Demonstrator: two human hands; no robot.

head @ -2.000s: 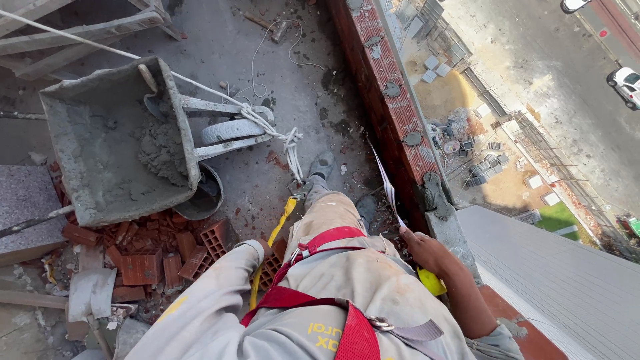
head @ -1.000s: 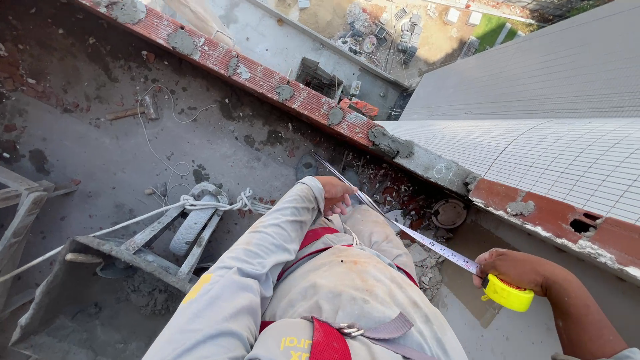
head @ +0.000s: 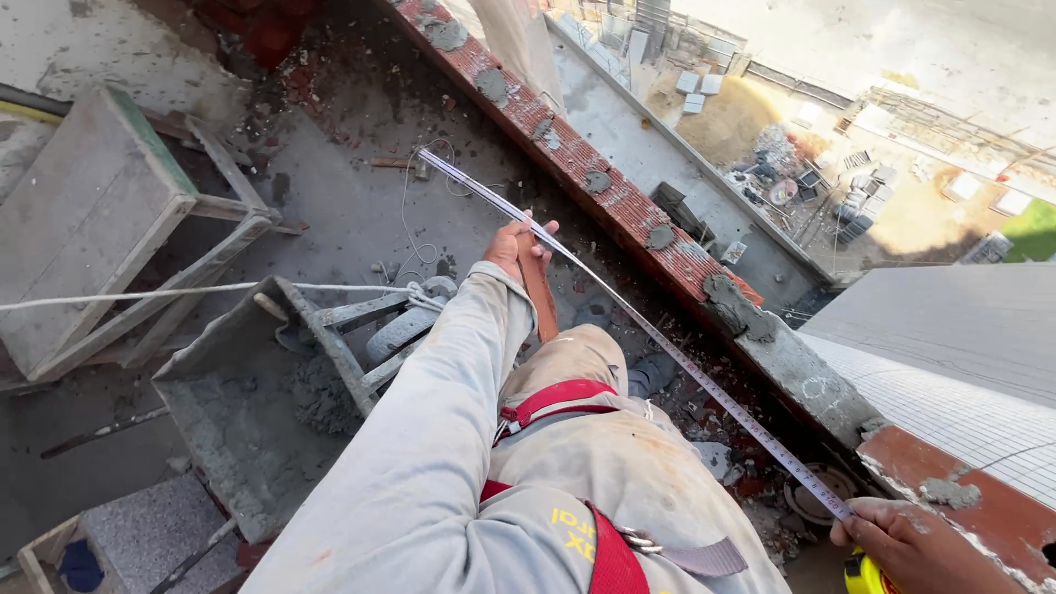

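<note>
A tape measure with a yellow case [head: 865,575] has its white blade [head: 689,363] drawn out diagonally across my front, along the inner side of a low brick wall [head: 577,165]. My right hand [head: 916,540] holds the case and the blade's near part at the lower right. Farther up, my left hand [head: 521,247] grips the blade between its fingers, and the blade's end reaches past it over the floor. A flat reddish-brown piece [head: 538,289], perhaps brick or wood, hangs from the same left hand. Mortar lumps [head: 658,237] dot the wall's top.
A wheelbarrow [head: 256,412] with wet mortar stands at the left, a white rope [head: 206,289] running across it. Behind it are a wooden trestle [head: 107,223] and, on the floor, a hammer [head: 404,162]. Beyond the wall is a deep drop to the ground. I wear a red harness [head: 615,549].
The left hand has moved outward with the blade, and the brown piece now shows in it. More blade lies between and beyond my hands. The view has turned.
</note>
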